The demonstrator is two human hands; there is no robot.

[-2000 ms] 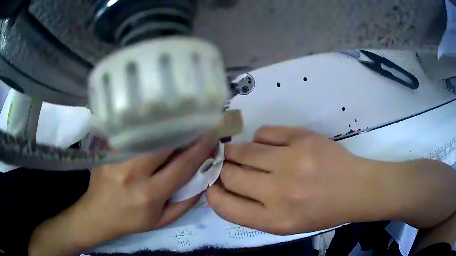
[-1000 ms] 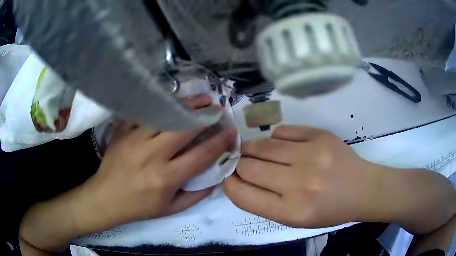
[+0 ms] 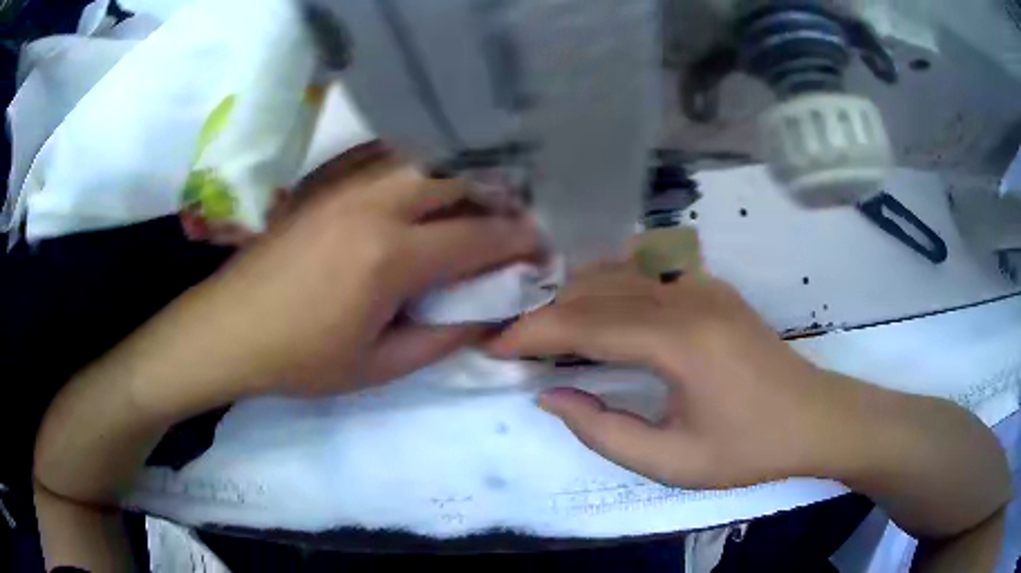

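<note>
A small white fabric piece (image 3: 476, 297) lies bunched between my two hands, in front of the sewing machine head (image 3: 582, 101). My left hand (image 3: 347, 263) holds it between thumb and fingers, with the fingertips by the needle area. My right hand (image 3: 683, 358) lies at its right edge, fingertips touching the fabric near my left fingers, thumb spread lower on the white surface. The needle and presser foot are hidden behind the blurred machine head. A tan block (image 3: 667, 254) sits just behind my right hand's fingers.
A ribbed off-white knob (image 3: 831, 146) hangs at the upper right. Black thread snips (image 3: 905, 227) lie on the white machine bed (image 3: 761, 252). A patterned white cloth (image 3: 146, 123) is at the upper left. White material with dark stitch-like marks (image 3: 370, 470) covers the table edge.
The view has shifted, so the knob shows smaller and farther right, and more patterned cloth shows. My left hand appears higher and turned. My right thumb has spread away from its fingers.
</note>
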